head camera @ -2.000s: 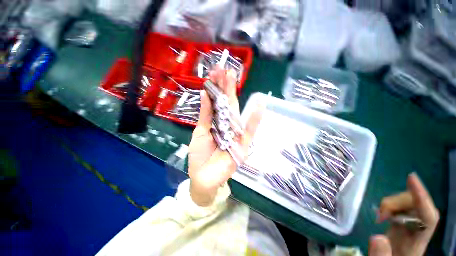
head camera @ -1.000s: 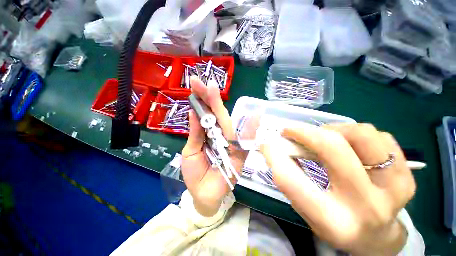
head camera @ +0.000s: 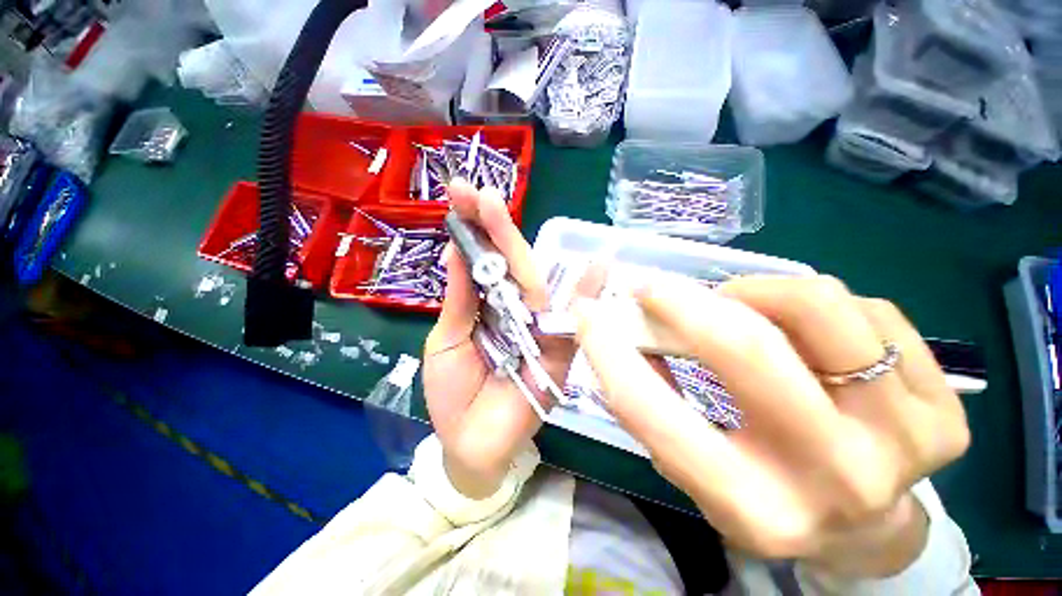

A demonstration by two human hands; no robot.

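Several silver metal pins (head camera: 503, 305) lie across my left hand (head camera: 480, 378), thick ends up near my fingers and thin stems pointing down and right. My right hand (head camera: 792, 408) is beside it, over the white tray (head camera: 670, 239), with thumb and index fingertips close to the pins. A thin pen-like tool (head camera: 962, 382) with a black and white end sticks out behind my right hand, which wears a ring; its other end is hidden by the fingers. More pins lie in the white tray, partly covered by my right hand.
Red bins (head camera: 396, 305) of pins stand at left beside a black flexible arm (head camera: 276, 186). A clear box (head camera: 687, 192) of pins is beyond the tray. Stacked clear boxes (head camera: 955, 93) are far right, and a grey bin (head camera: 1034, 396) is at the right edge.
My right hand has come in from the lower right to beside my left hand. The pins have turned in my left hand since the first frame. The view has shifted slightly.
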